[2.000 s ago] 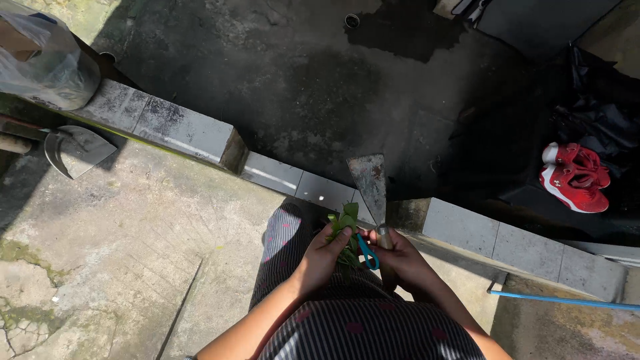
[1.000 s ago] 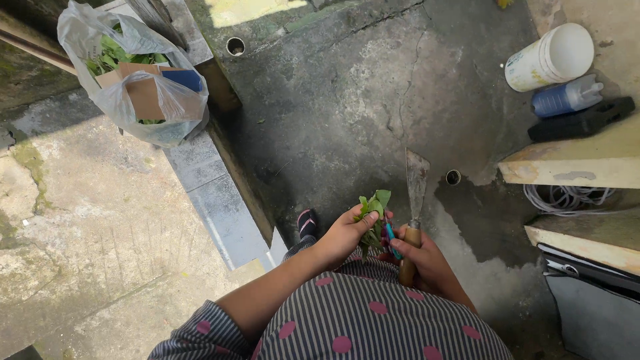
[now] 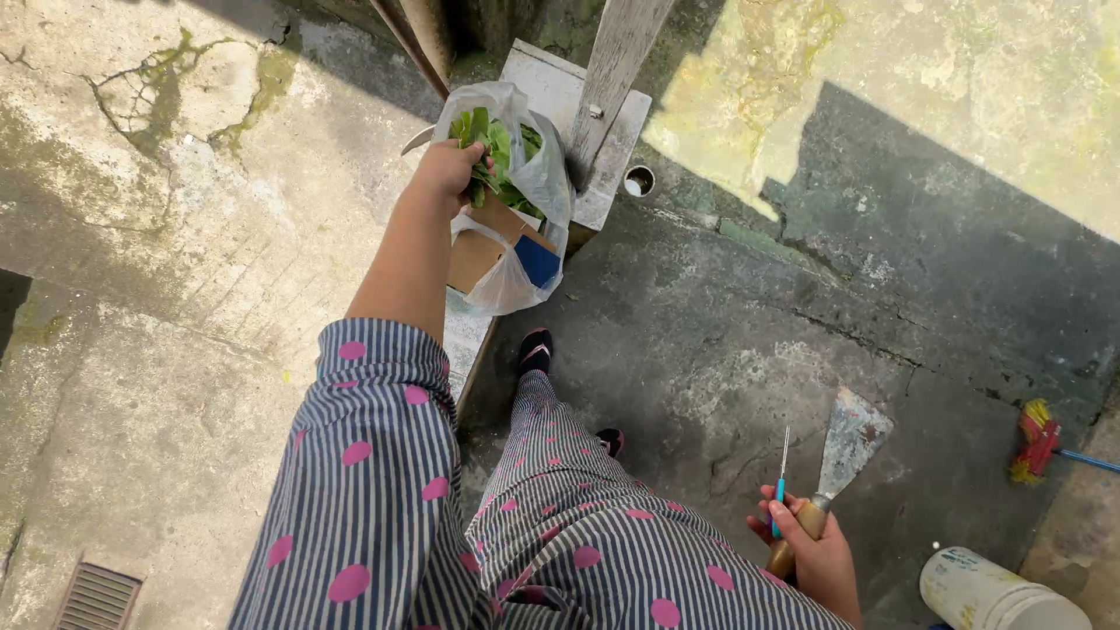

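My left hand [image 3: 453, 173] is at the mouth of a clear plastic bag [image 3: 554, 144], its fingers closed on green leaves [image 3: 477, 131]. More leaves fill the bag around it, beside a brown cardboard piece [image 3: 479, 254] and a blue piece [image 3: 535, 260]. At the lower right, my right hand [image 3: 809, 542] grips the wooden handle of a paint scraper [image 3: 853, 442], its worn blade pointing up and away. The same hand also holds a small tool with a light blue handle [image 3: 780, 499] and a thin metal tip, probably small scissors.
The bag rests on a low tiled wall [image 3: 468, 337] beside a weathered wooden post [image 3: 608, 83]. A round pipe opening [image 3: 639, 181] is in the floor nearby. A red and yellow broom head [image 3: 1037, 442] and a white bucket [image 3: 997, 591] lie at right; a drain grate [image 3: 98, 598] is lower left.
My left hand has moved from beside my right hand in front of my body out to the bag, with leaves. My right hand still holds the scraper. The view has swung left.
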